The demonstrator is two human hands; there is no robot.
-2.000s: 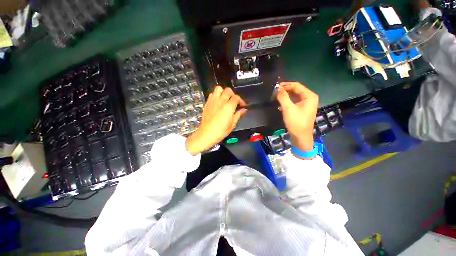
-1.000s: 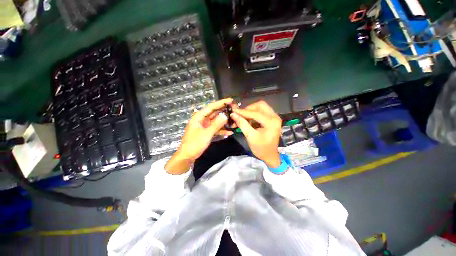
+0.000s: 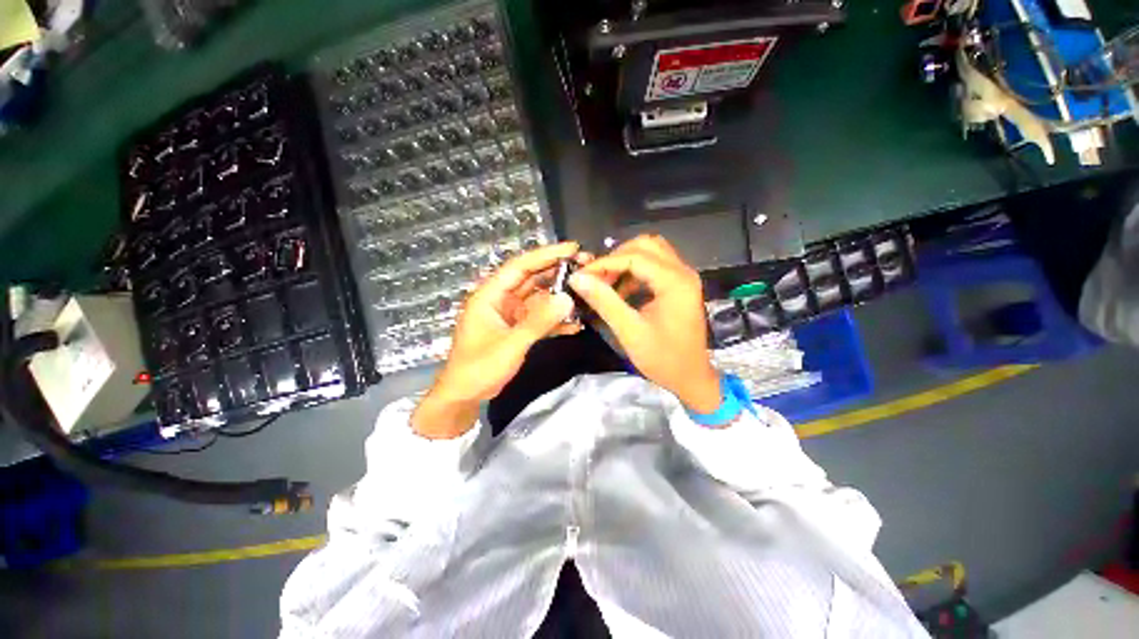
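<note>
A small dark module (image 3: 565,277) with a pale edge is held between both hands in front of my chest, largely covered by the fingers. My left hand (image 3: 500,332) grips it from the left. My right hand (image 3: 650,312), with a blue wristband, has its fingertips on it from the right. The black press (image 3: 749,162) stands beyond the hands, with a red-and-white label on its head and a silver nest (image 3: 675,117) below it. The clear blister tray (image 3: 431,162) and the black blister tray (image 3: 237,250) with dark parts lie to the left.
A green button (image 3: 748,291) shows at the fixture's front edge. A narrow black parts tray (image 3: 818,281) lies beside it above a blue bin (image 3: 849,360). A black hose (image 3: 187,484) and white box (image 3: 78,362) are left. A blue wired fixture (image 3: 1055,63) and a white sleeve are far right.
Both hands have come away from the press and together in front of my chest, around the small module. Since a second ago they stay together, with the fingers slightly shifted. The view has shifted.
</note>
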